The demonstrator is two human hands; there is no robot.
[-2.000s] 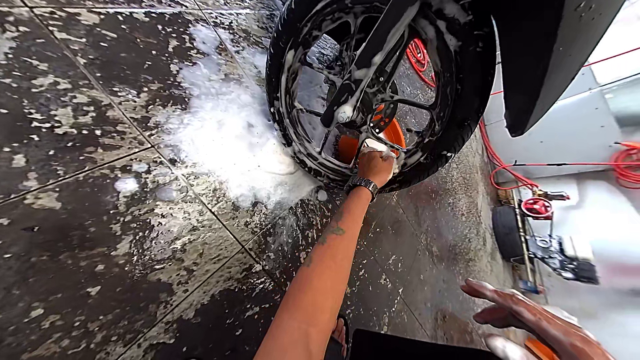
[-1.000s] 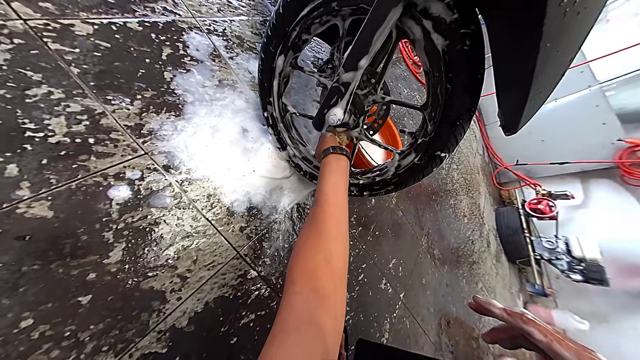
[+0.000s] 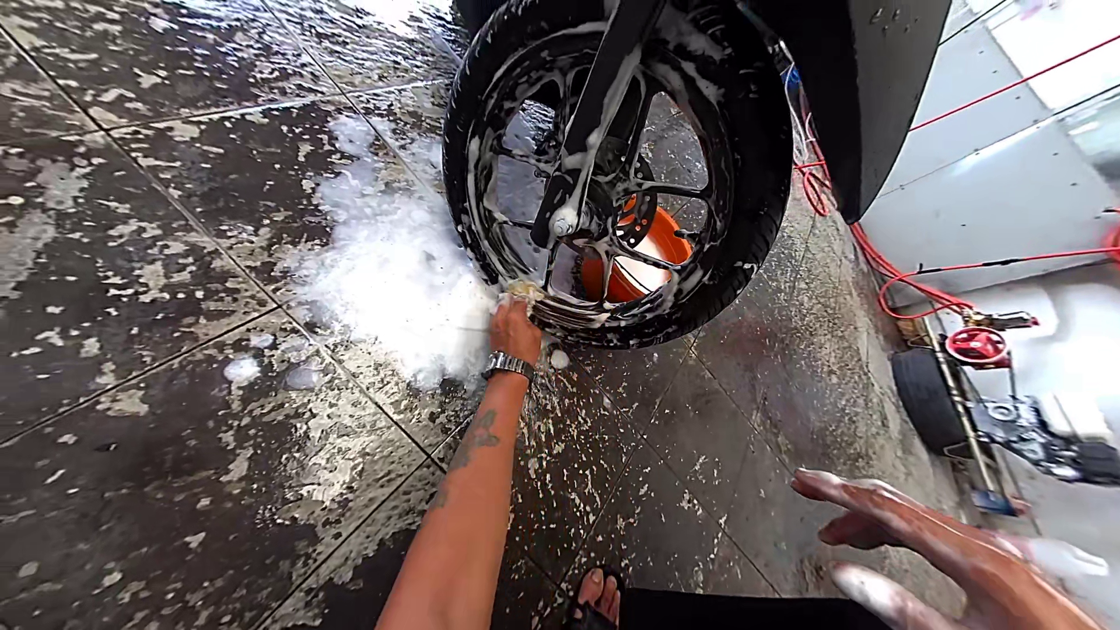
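My left hand [image 3: 516, 334], with a metal watch on the wrist, holds a soapy yellowish sponge or cloth [image 3: 523, 290] against the lower left edge of the front wheel's rim [image 3: 577, 311]. White foam streaks cover the black spokes, rim and motorcycle fork leg [image 3: 595, 131]. A brake disc [image 3: 643, 206] shows through the spokes. My right hand [image 3: 884, 534], wet with suds, hovers at the lower right with its fingers spread, holding nothing and apart from the wheel. Behind the wheel an orange bucket [image 3: 669, 234] holds whitish liquid.
A large patch of foam [image 3: 398, 280] lies on the worn tiled floor, left of the wheel. To the right are a red hose [image 3: 884, 262] and a wheeled machine with a black tire [image 3: 923, 401] and red pulley [image 3: 977, 346]. My sandaled foot [image 3: 599, 595] is at the bottom.
My left hand was at the lower rim, then near the hub one second ago. It has since moved down and left to the rim's edge. My right hand has stayed raised at the lower right.
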